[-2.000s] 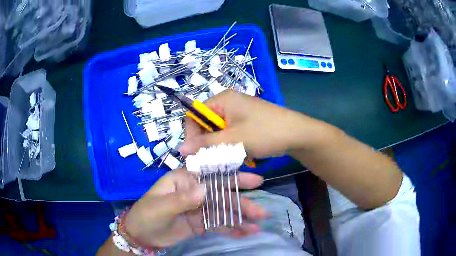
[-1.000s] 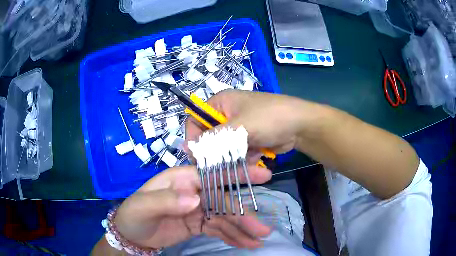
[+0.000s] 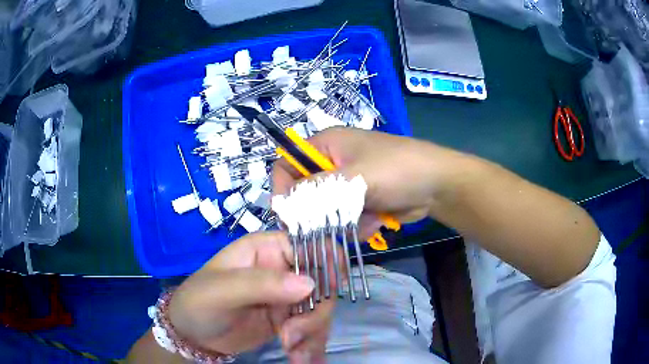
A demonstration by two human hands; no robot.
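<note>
My left hand [image 3: 249,291] holds a row of several silver pins [image 3: 327,259], thumb across the rods. Their white tab ends point up toward my right hand, the bare rods point down. My right hand [image 3: 377,170] holds a yellow-handled cutter [image 3: 302,153] in its palm, with the dark narrow tip pointing up-left over the pile. Its fingers are behind the white tabs and partly hidden. The blue tray [image 3: 160,249] lies beyond my hands and holds a loose pile of white-tabbed pins [image 3: 228,142].
A digital scale [image 3: 441,43] is beyond the tray at right, red-handled snips [image 3: 568,133] further right. A clear box [image 3: 46,170] with white-ended pins stands at left. Clear tubs [image 3: 256,7] and filled plastic bags [image 3: 619,106] line the far and right edges.
The fingers of my left hand have closed in under the rods, and the thumb has moved right across them. The pins and my right hand have risen slightly compared with the earliest frame.
</note>
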